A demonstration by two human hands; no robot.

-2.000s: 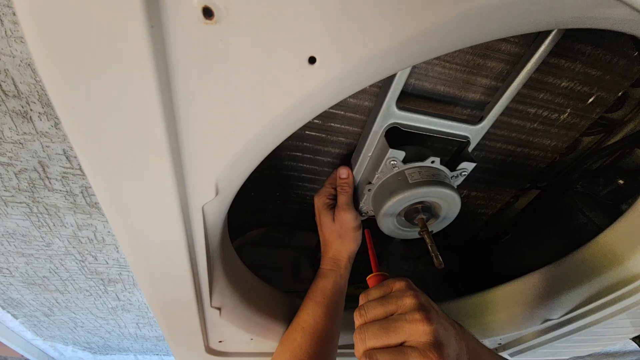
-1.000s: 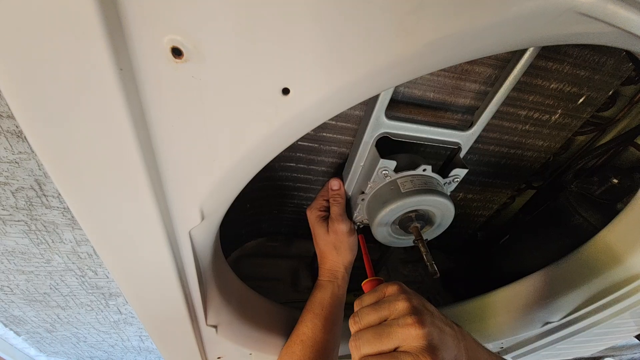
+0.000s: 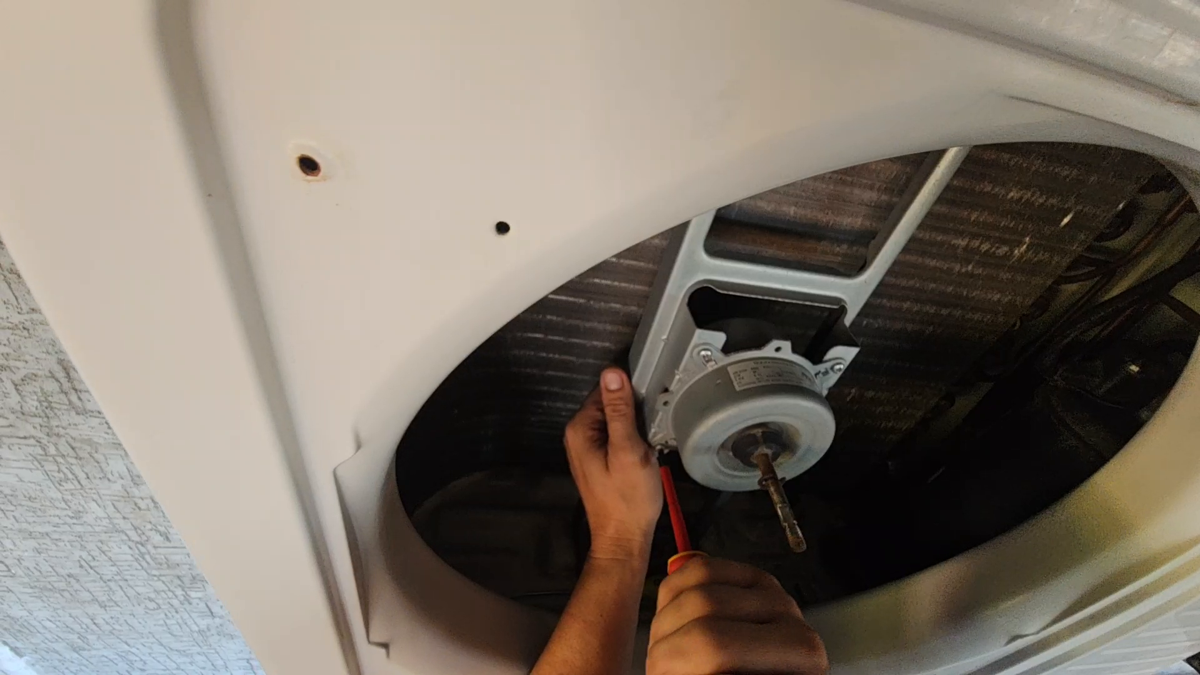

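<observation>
Through the round opening, a silver fan motor (image 3: pixel 755 422) with a rusty shaft (image 3: pixel 780 502) sits on a grey metal bracket (image 3: pixel 694 272). My left hand (image 3: pixel 614 464) is against the bracket's left edge beside the motor, thumb up; its fingers are partly hidden behind the bracket. Wrapped around the handle of a red-shafted screwdriver (image 3: pixel 675 511) is my right hand (image 3: pixel 736 619), below the motor. The screwdriver's tip points up at the motor's lower left mounting lug, near my left hand; whether it sits in a screw cannot be told.
The white casing panel (image 3: pixel 422 122) of an outdoor air-conditioner unit surrounds the opening, its rim close to both forearms. Behind the bracket are dusty condenser fins (image 3: pixel 937 347). Dark tubing (image 3: pixel 1125 291) lies inside at the right. A textured wall (image 3: pixel 84 487) stands at the left.
The view has shifted somewhat. Both hands stay at the motor's lower left, the left at the bracket and the right around the screwdriver.
</observation>
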